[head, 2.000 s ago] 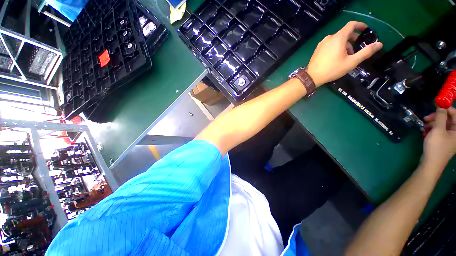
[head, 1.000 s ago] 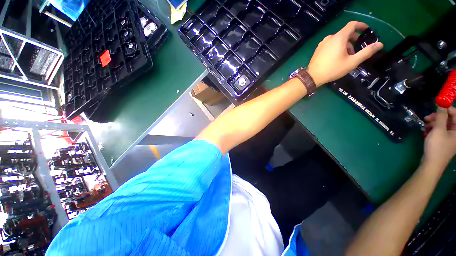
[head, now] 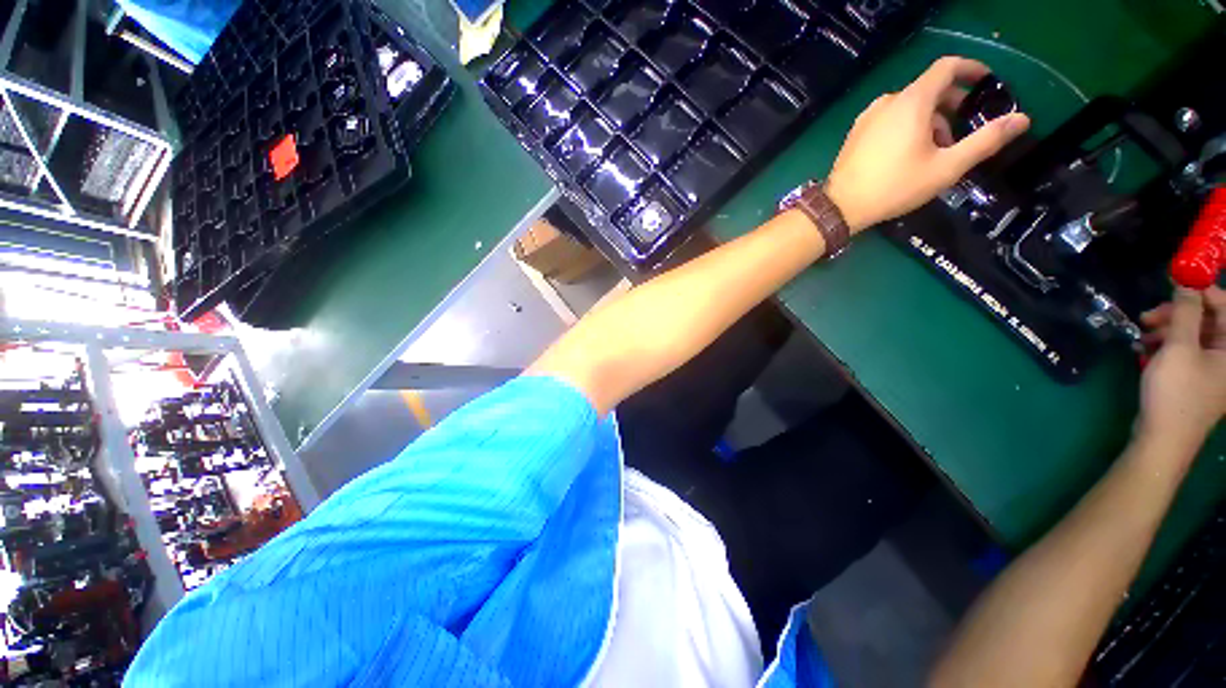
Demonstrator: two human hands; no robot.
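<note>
My left hand (head: 914,151), with a brown watch on the wrist, has its thumb and fingers around a small black component (head: 991,108) with a shiny round face, at the left end of the black fixture (head: 988,289). The fixture has white lettering on its front edge and metal clamps on top. My right hand (head: 1183,360) is at the fixture's right end, partly cut off by the right edge. Its fingertips are at the lower end of the red toggle grip (head: 1201,245); whether they grip it or a small side lever cannot be told.
A glossy black blister tray (head: 632,128) lies left of the fixture on the green bench (head: 928,403), with one part in its near corner pocket. More black trays (head: 289,202) with an orange-red piece (head: 282,157) lie far left. A parts rack (head: 202,457) stands at lower left.
</note>
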